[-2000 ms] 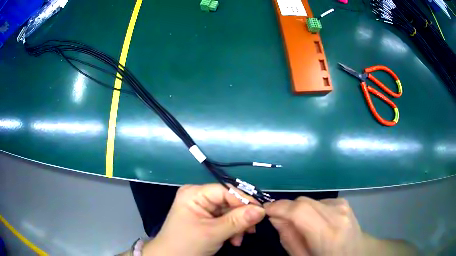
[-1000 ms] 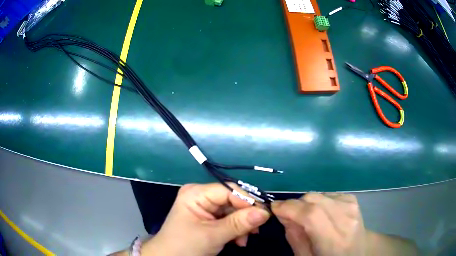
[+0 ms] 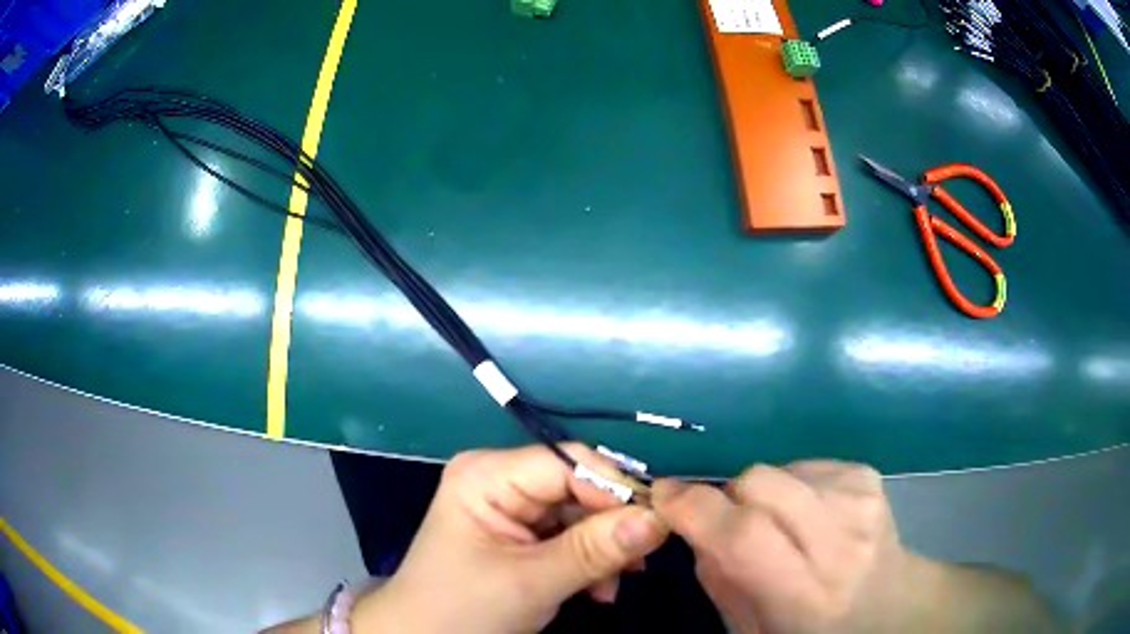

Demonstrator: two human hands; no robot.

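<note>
A black wire harness (image 3: 399,275) runs from the upper left of the green bench to my hands at its near edge. A white cable label (image 3: 494,383) wraps the bundle. One wire with a white marker sleeve (image 3: 658,421) branches off to the right above my hands. My left hand (image 3: 521,539) pinches the sleeved wire ends between thumb and fingers. My right hand (image 3: 793,539) is against my left fingertips, its fingers closed at the wire tips. What exactly its fingertips grip is partly hidden.
An orange wiring fixture (image 3: 777,136) holds a green terminal block (image 3: 801,57). Orange-handled snips (image 3: 948,229) lie right of it. Another green block (image 3: 534,6) is at the top edge. Black harnesses (image 3: 1053,74) lie upper right. A blue bin (image 3: 37,37) and clear bag (image 3: 109,35) are upper left.
My right hand has shifted slightly and now covers more of the wire tips. My left hand keeps its pinch. The view has shifted a little, so the fixture and snips sit further right.
</note>
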